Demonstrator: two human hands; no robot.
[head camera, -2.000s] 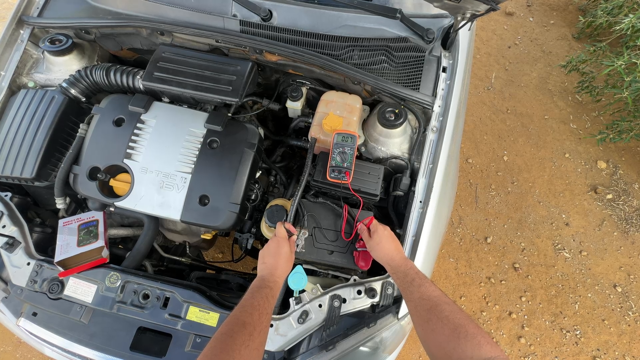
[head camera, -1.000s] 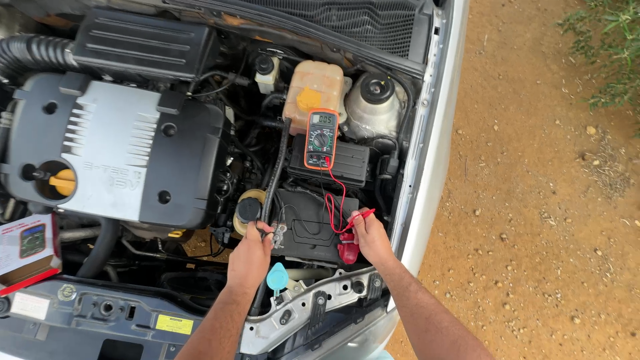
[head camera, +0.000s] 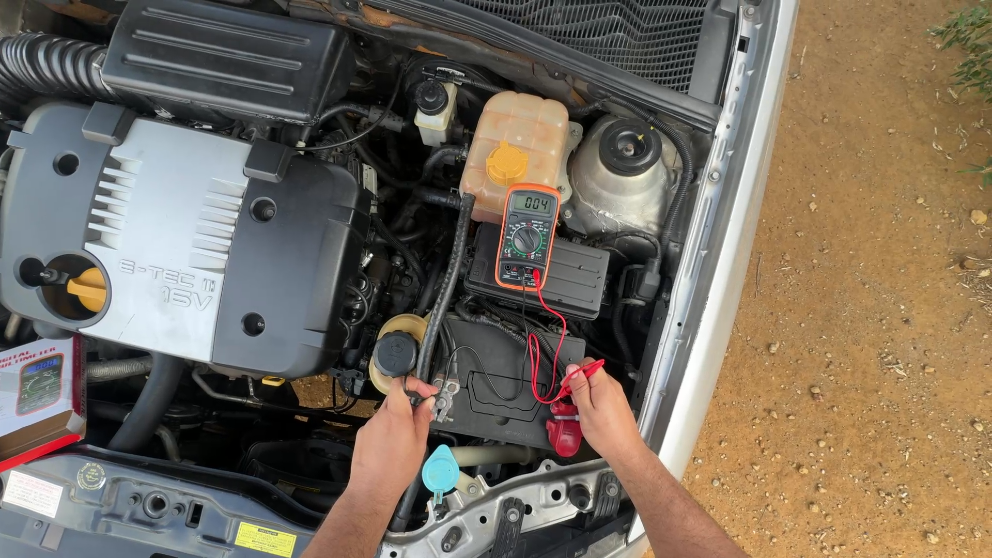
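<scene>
An orange-edged digital multimeter (head camera: 527, 237) lies on a black ribbed box cover (head camera: 581, 275), its display reading 004. Its red and black leads run down over the dark car battery (head camera: 496, 372). My right hand (head camera: 601, 407) grips the red test probe (head camera: 583, 370) above the red terminal cover (head camera: 564, 434). Beside the metal battery terminal clamp (head camera: 444, 399), my left hand (head camera: 399, 430) pinches something at its fingertips, seemingly the black probe, mostly hidden by the fingers. Whether either probe tip touches metal cannot be told.
An orange-tinted coolant tank (head camera: 515, 139) with a yellow cap stands above the multimeter. A black reservoir cap (head camera: 396, 354) and a blue cap (head camera: 440, 470) are near my left hand. The engine cover (head camera: 170, 248) and a multimeter box (head camera: 39, 395) lie left.
The multimeter's display shows a different reading from a second ago. Both hands stay near the battery terminals. The view has shifted and moved closer to the engine bay.
</scene>
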